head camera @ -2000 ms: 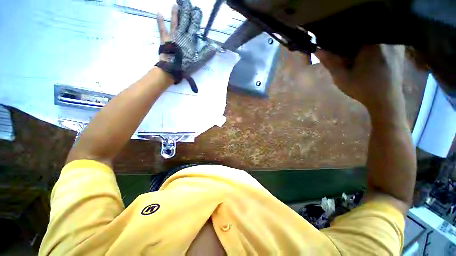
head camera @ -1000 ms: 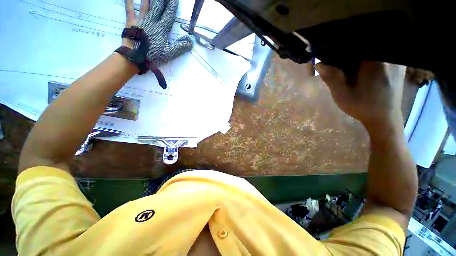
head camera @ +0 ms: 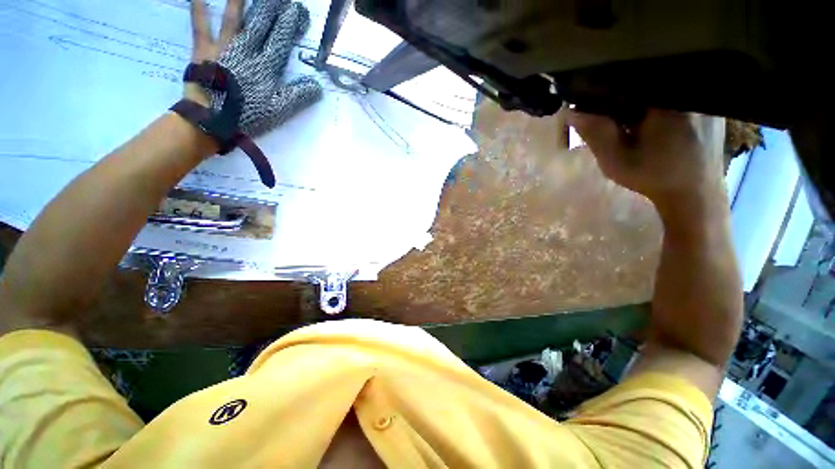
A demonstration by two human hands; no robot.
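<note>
The dark cutting machine (head camera: 586, 55) fills the upper right. My bare right hand (head camera: 641, 151) is closed around its rear handle, which is mostly hidden. The metal presser foot guard (head camera: 334, 73) stands at the machine's front on the white paper marker (head camera: 339, 192). My left hand (head camera: 265, 73) lies flat on the marker just left of the guard, in a grey mesh glove with a dark wrist strap, some fingers bare and spread. Two silver clamps (head camera: 332, 291) (head camera: 166, 282) grip the lay's near edge. A metal plate (head camera: 215, 216) lies on the paper.
The worn brown table (head camera: 549, 238) runs right of the lay, above a green floor (head camera: 540, 325). White rolls or sheets (head camera: 774, 211) stand at the right. A brown bristly thing (head camera: 743, 137) shows behind my right hand. Dark and white scraps (head camera: 549, 366) lie below the table edge.
The machine's front and my left hand have moved left over the marker. The grey base plate, visible earlier beside the lay, is now out of sight. Both clamps now show more fully.
</note>
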